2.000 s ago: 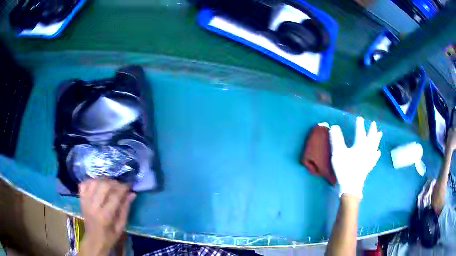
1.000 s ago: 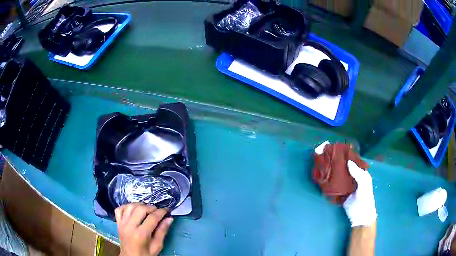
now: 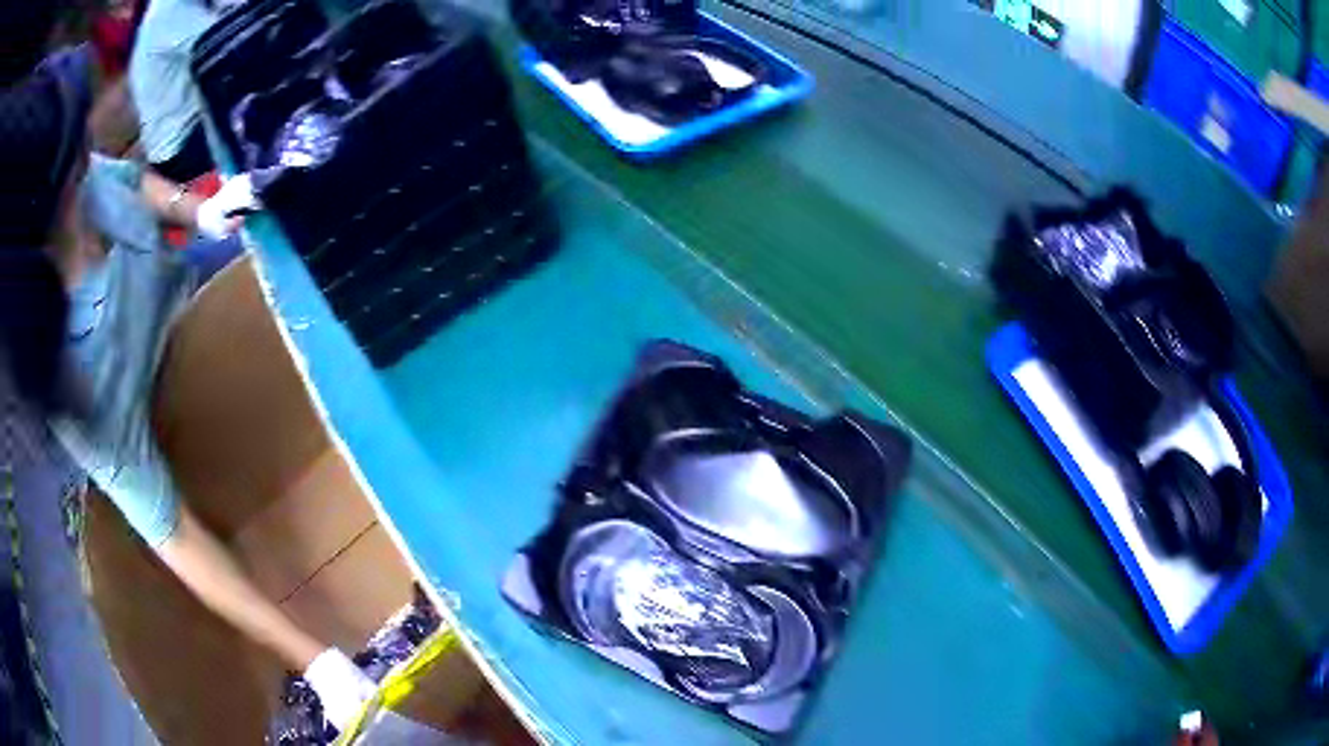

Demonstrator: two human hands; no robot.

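Observation:
A black plastic insert (image 3: 758, 408) lies on the blue-green bench (image 3: 583, 313) in front of me, turned at an angle. Its lower rounded hollow holds a crinkled clear bag with dark contents (image 3: 678, 612). The upper hollow shows a glossy, bright-reflecting surface. Neither of my hands can be made out; only a small pale tip shows at the bottom right edge, too small to identify. The brown cloth is out of the picture.
Stacked black inserts (image 3: 437, 219) stand at the upper left. Blue trays (image 3: 1188, 634) with black inserts and headphones are on the green conveyor (image 3: 875, 277). At left, another person with white gloves (image 3: 338, 685) reaches into a large open carton (image 3: 241, 423) holding bagged items and a yellow strip.
The view has swung left, bringing in the person and carton. My left hand has left the insert. My gloved right hand and the cloth have gone out of view.

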